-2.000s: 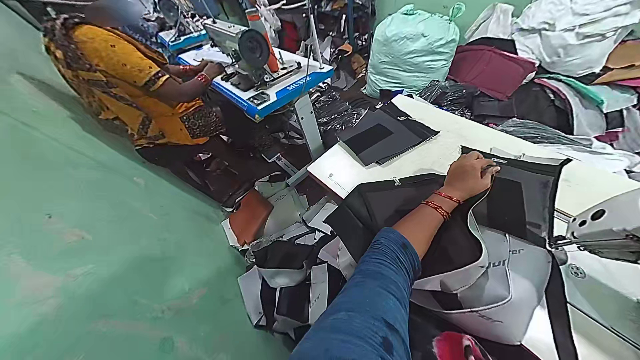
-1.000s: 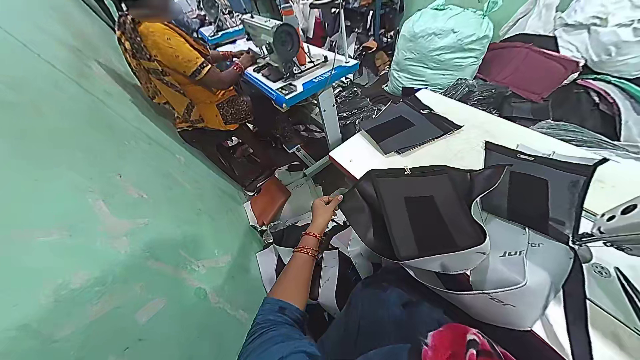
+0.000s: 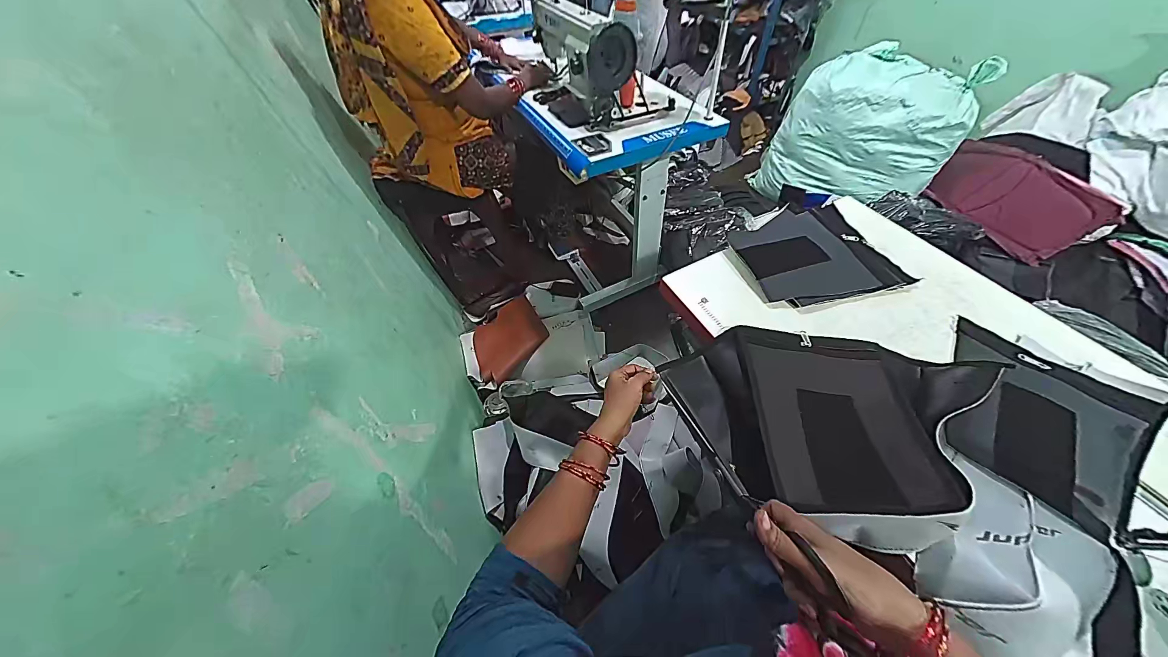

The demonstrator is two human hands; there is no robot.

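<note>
My left hand (image 3: pixel 630 391) pinches a small pale bit, thread or trim, at the left corner of a black fabric panel (image 3: pixel 716 388) with light backing. At lower right, my right hand (image 3: pixel 821 570) is closed around the dark handles of long scissors (image 3: pixel 707 438); their blades run along the panel's left edge, tips close to my left fingers. Attached or lying alongside is a dark grey mesh piece (image 3: pixel 853 438) with a black rectangle and a zipper pull on its top edge. A similar zippered piece (image 3: pixel 1049 429) lies right, above white printed material (image 3: pixel 995 566).
A white table (image 3: pixel 958 292) holds another dark zippered piece (image 3: pixel 812 251). Offcuts (image 3: pixel 584 474) lie heaped below my left arm. A green wall (image 3: pixel 210 365) stands left. Ahead, a person in yellow (image 3: pixel 429 91) works at a sewing machine (image 3: pixel 584 55). A green sack (image 3: pixel 876 128) and fabric piles stand behind.
My left hand has moved from the right-hand zippered piece to the black panel's left corner. My right hand has come into view with the scissors. The view has shifted.
</note>
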